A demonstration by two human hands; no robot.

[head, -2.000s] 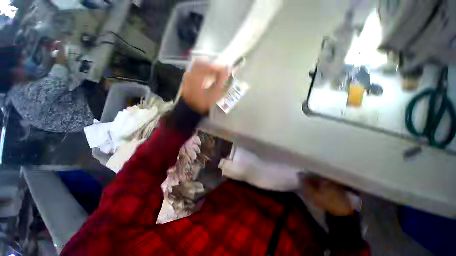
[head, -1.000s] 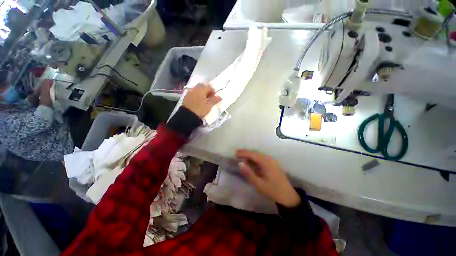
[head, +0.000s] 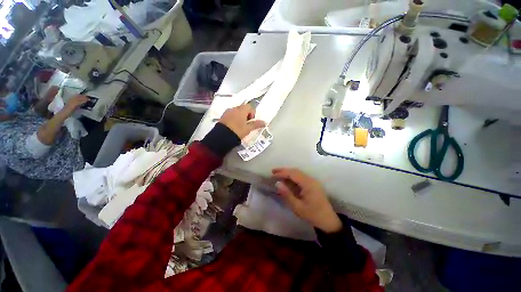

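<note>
A bundle of long narrow white collar pieces (head: 281, 85) lies on the left part of the machine table, its far end near the back edge. My left hand (head: 241, 121) is on its near end, fingers curled around it. A white bundle ticket (head: 256, 145) with black print lies beside that hand. My right hand (head: 303, 197) is at the table's front edge, fingers apart, holding nothing that I can see. More white cloth (head: 265, 214) lies below the table edge, partly hidden by the right hand and sleeve.
The sewing machine head (head: 400, 65) stands at upper right, with an orange block (head: 360, 137) by the needle. Green-handled scissors (head: 437, 153) and a small grey piece (head: 421, 186) lie to the right. A bin heaped with cloth (head: 128, 177) is at left. Another person's arm (head: 54, 122) shows at far left.
The bundle, held up and blurred two seconds ago, now lies on the table. My right hand has risen from below the front edge. The ticket has become more visible.
</note>
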